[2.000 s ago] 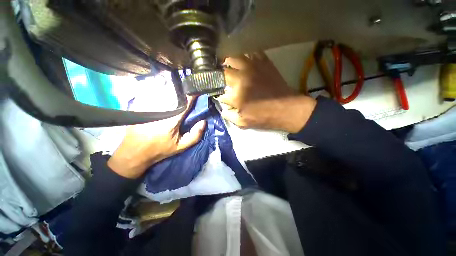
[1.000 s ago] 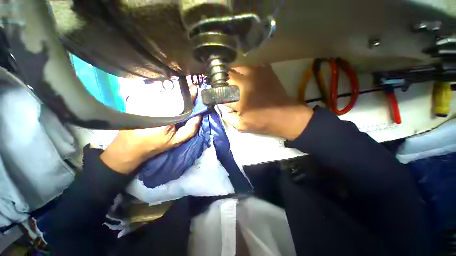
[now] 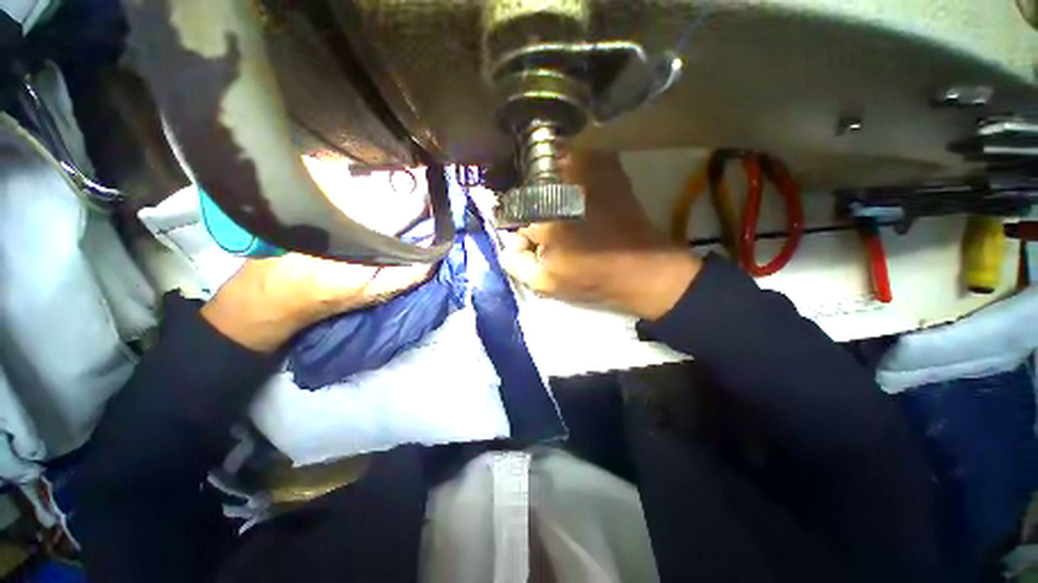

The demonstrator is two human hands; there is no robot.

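Observation:
A navy padded piece [image 3: 381,333] with white lining [image 3: 387,399] lies below the sewing machine head [image 3: 728,68]. A narrow navy strip [image 3: 509,359] runs from the needle area down to the table's front edge. My left hand [image 3: 302,290] lies on the navy piece at its left, fingers partly hidden behind the machine's curved arm. My right hand [image 3: 592,245] is right of the knurled knob [image 3: 542,203], fingers bent at the strip's upper part; the knob hides some of them. Needle and presser foot cannot be made out clearly.
Scissors with orange and red handles [image 3: 771,216], a red-handled tool [image 3: 875,264] and a yellow handle [image 3: 982,253] lie on the table at right. Pale pieces [image 3: 57,285] hang at left. A turquoise object [image 3: 225,226] shows behind the machine. More pale and navy cloth [image 3: 956,347] is at far right.
The view has shifted, so the machine head and knob sit further right. My left hand lies flatter, its thumb no longer raised over the navy piece. More white lining and navy strip show below the hands.

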